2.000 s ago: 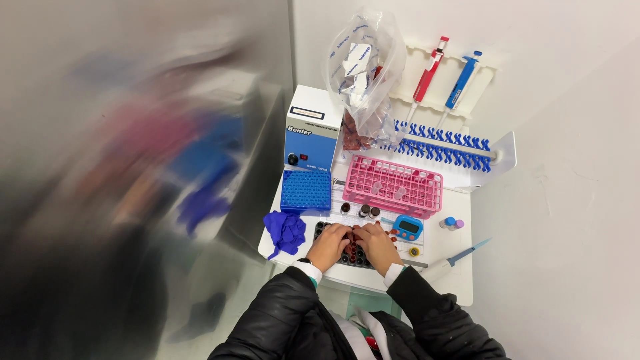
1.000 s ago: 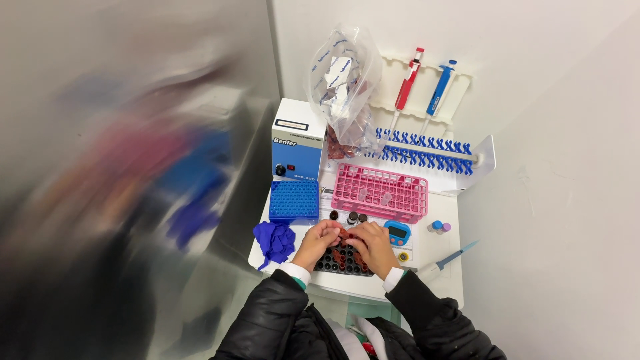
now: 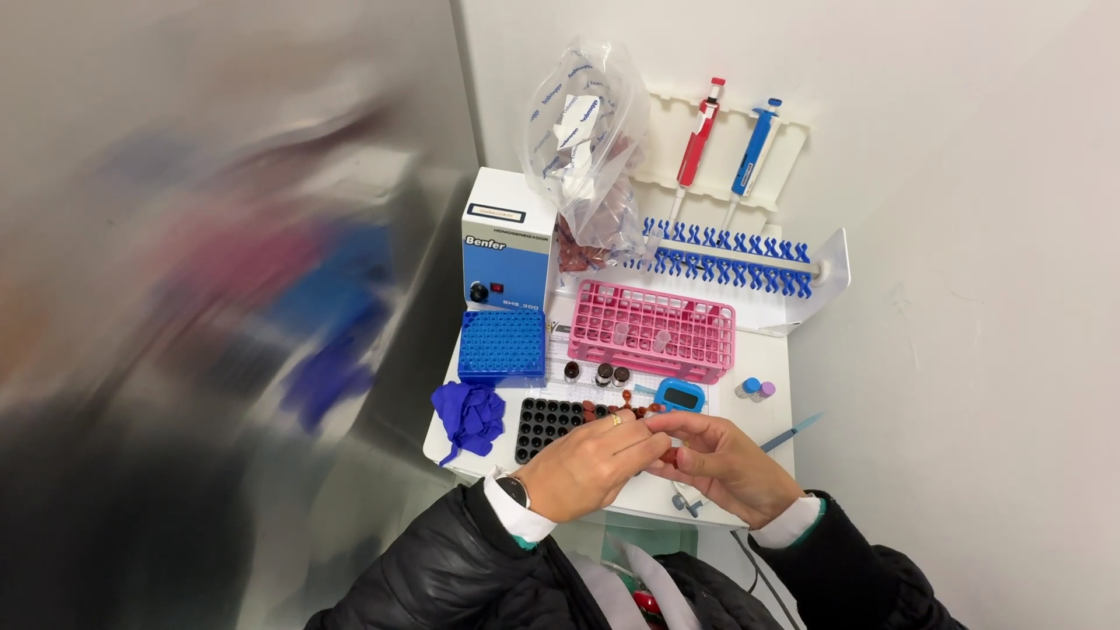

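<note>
My left hand (image 3: pixel 591 459) and my right hand (image 3: pixel 731 464) meet over the front of the white table. Between their fingers is a small reddish-brown piece (image 3: pixel 670 456), perhaps a microtube; which hand grips it is hard to tell. Just behind and left of them, partly covered by my left hand, lies a black well rack (image 3: pixel 538 429). Several reddish-brown microtubes (image 3: pixel 627 398) show behind my fingers. A blue digital timer (image 3: pixel 680 396) lies behind my right hand. Small dark vials (image 3: pixel 605 374) stand behind the black rack.
A crumpled purple glove (image 3: pixel 470 418) lies at the left edge, by a blue tube rack (image 3: pixel 502 343) and a Benfer homogenizer (image 3: pixel 503 262). Behind are a pink test tube rack (image 3: pixel 652 331), a plastic bag (image 3: pixel 586 131), a blue-clipped rotator (image 3: pixel 735 259) and two micropipettes (image 3: pixel 700 140). Capped tubes (image 3: pixel 748 387) stand right.
My hands have moved right from over the black rack, uncovering its left part. A small reddish-brown piece now shows between my fingers. The view has shifted somewhat.
</note>
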